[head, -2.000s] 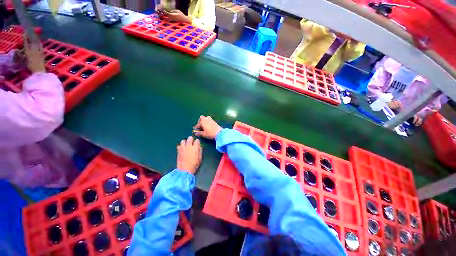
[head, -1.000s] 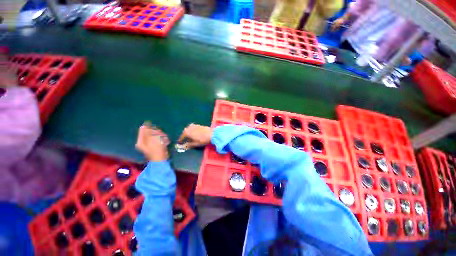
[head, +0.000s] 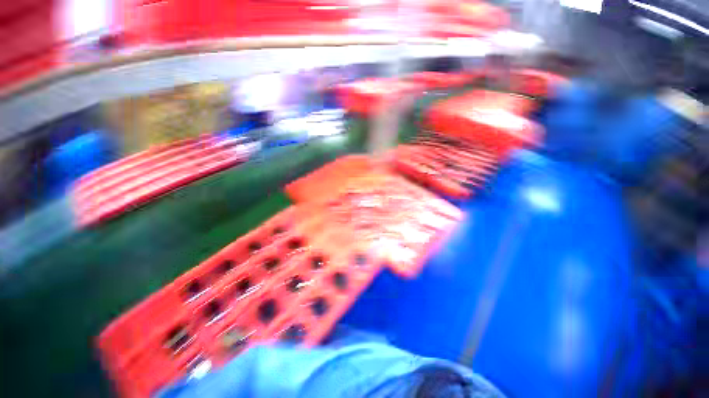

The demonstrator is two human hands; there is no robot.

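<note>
The picture is strongly blurred. A red compartment tray (head: 254,288) lies at the near edge of the green bench. Dark round watch bodies, one of them at the tray's middle (head: 267,310), sit in many of its pockets. A blue sleeve (head: 311,373) crosses the bottom of the picture over the tray's near side. Neither of my hands shows; the sleeve is cut off by the bottom edge.
A neighbouring red tray (head: 381,210) adjoins it, with more red trays (head: 447,165) beyond. A pale-red tray (head: 159,179) lies across the green bench (head: 70,288). Blue floor (head: 513,288) is at right. A blurred blue-clothed person (head: 614,124) is at upper right. A shelf beam crosses above.
The view has swung far to the right and blurred. Both hands, seen earlier over the bench left of the tray, have left the picture. The blue floor has come in.
</note>
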